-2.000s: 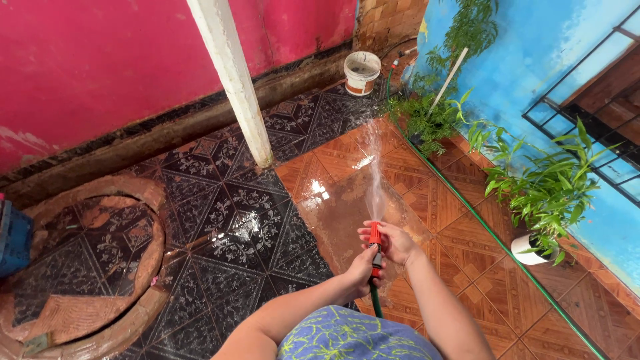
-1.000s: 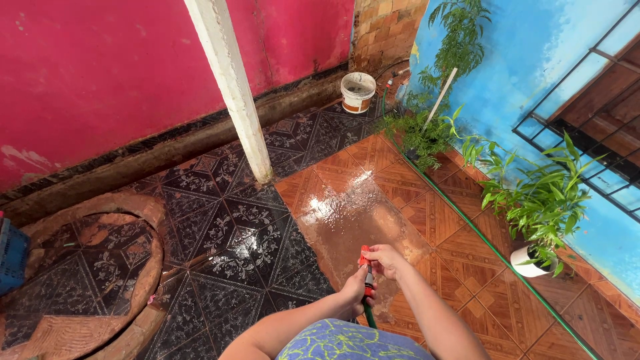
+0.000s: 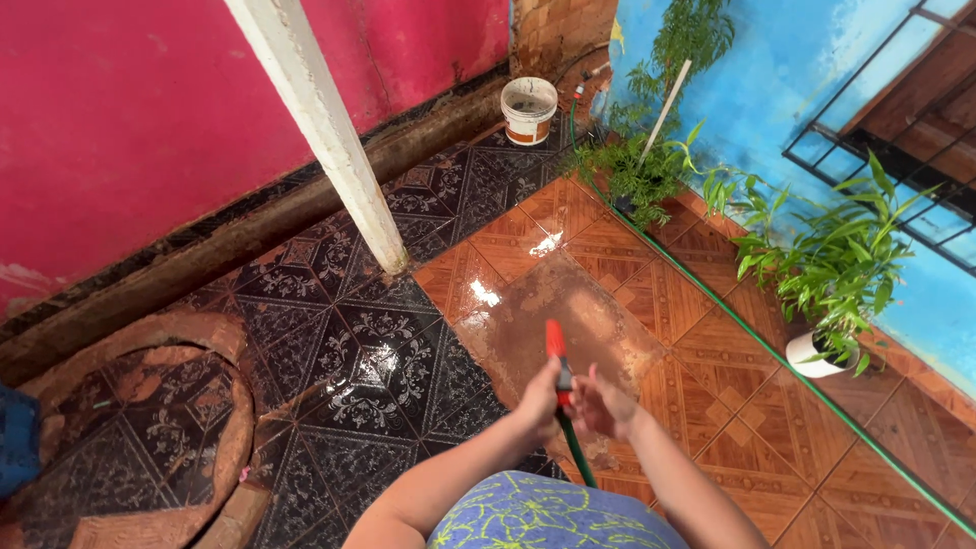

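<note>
My left hand point(image 3: 540, 396) grips a red and grey hose nozzle point(image 3: 555, 341), which points away from me over the tiled floor. Close on its right is my right hand point(image 3: 602, 404), fingers partly spread and slightly blurred; whether it touches the nozzle's lower end I cannot tell. A green hose point(image 3: 577, 450) runs from the nozzle down beside my patterned shirt. No water jet shows at the tip. Beyond the nozzle lies a bare, wet patch of floor point(image 3: 526, 305) among brown tiles point(image 3: 709, 396), with black patterned tiles point(image 3: 305, 396) to the left.
A white post point(image 3: 335, 145) stands ahead, with a white bucket point(image 3: 528, 110) farther back. Potted plants point(image 3: 831, 259) line the blue wall, and the green hose crosses the right side. A low round masonry rim point(image 3: 242, 412) and a blue crate point(image 3: 17, 442) are at left.
Two seconds ago water sprayed from the nozzle and both hands were on it; now no spray shows. My right hand has moved off to the right of the nozzle's body.
</note>
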